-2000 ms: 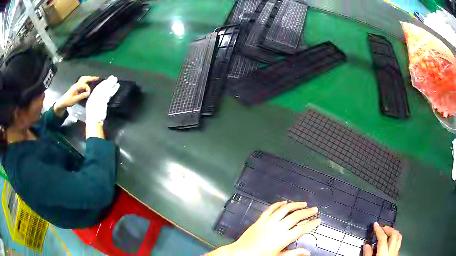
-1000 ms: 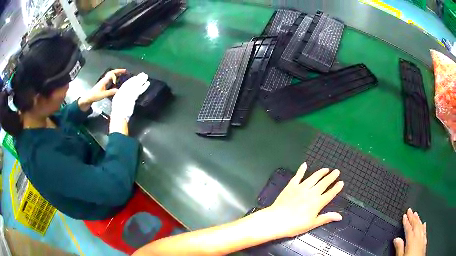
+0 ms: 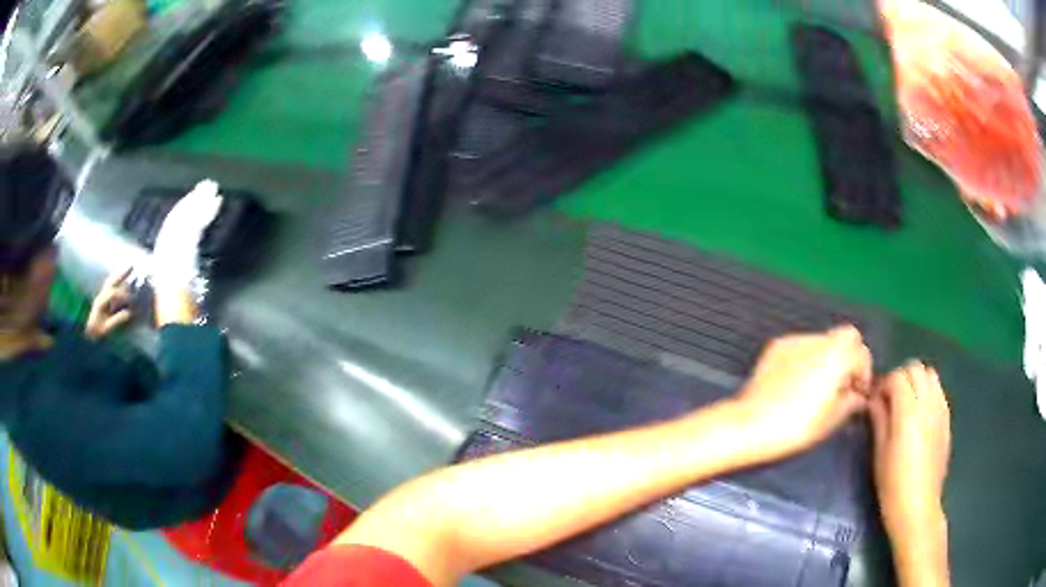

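Two black trimmer bases lie side by side, underside up, in front of me: the farther one [image 3: 608, 390] and the nearer one [image 3: 723, 533], partly under my left forearm. The dark pad sheet [image 3: 677, 300] lies flat just beyond them. My left hand [image 3: 812, 384] reaches across to the sheet's right end, fingers pinched together. My right hand [image 3: 913, 430] is beside it, its fingertips meeting the left ones. The image is blurred and the fingers hide whatever may be between them.
Black trimmer bases [image 3: 373, 189] lie in a loose pile at the upper left, and a single one [image 3: 849, 126] lies at the upper right. A bag of orange-red pieces [image 3: 969, 115] is at the far right. A neighbouring worker with a white glove [image 3: 184, 235] works at left.
My left hand has moved right from over the bases to the sheet's right end, its spread fingers now pinched. My right hand has come up to meet it. The view has shifted.
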